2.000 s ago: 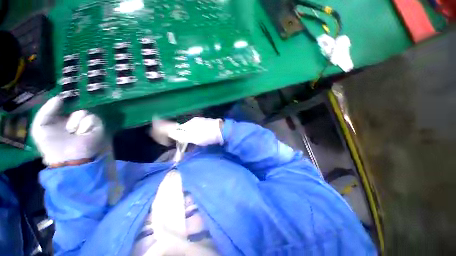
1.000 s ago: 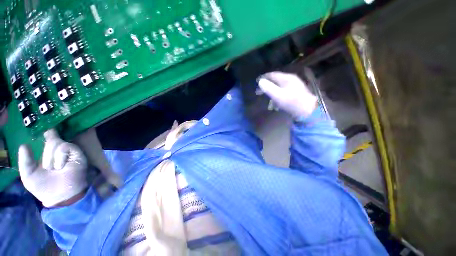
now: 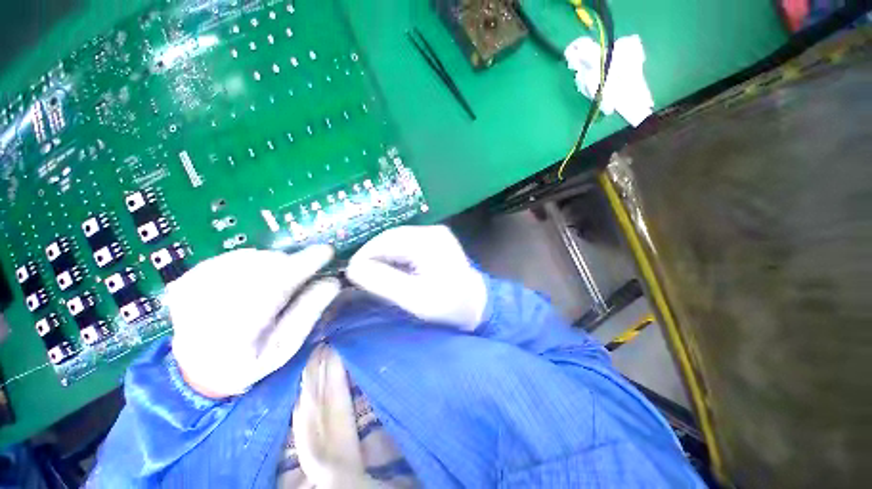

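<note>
My left hand (image 3: 239, 315), in a white glove, is at the near edge of the green circuit board (image 3: 206, 105), covering part of it. My right hand (image 3: 421, 277), also gloved, is beside it over the front of my blue smock (image 3: 478, 392). The fingertips of both hands nearly meet, thumbs and fingers pinched together. A tiny dark thing shows between them; I cannot tell what it is or which hand holds it. Rows of power transistors (image 3: 110, 256) with silver tabs lie at the board's near left.
Dark tweezers (image 3: 442, 74) lie on the green mat (image 3: 521, 119) right of the board. Beyond them are a soldering iron stand (image 3: 488, 31), a crumpled white wipe (image 3: 621, 78) and a yellow and black cable (image 3: 600, 76). A thin silver thread shows at the far left. A yellow-edged brown surface is at right.
My right hand has come in from the right and my left hand has moved right, so they now meet at my smock front. The view has shifted, showing the tweezers and wipe again.
</note>
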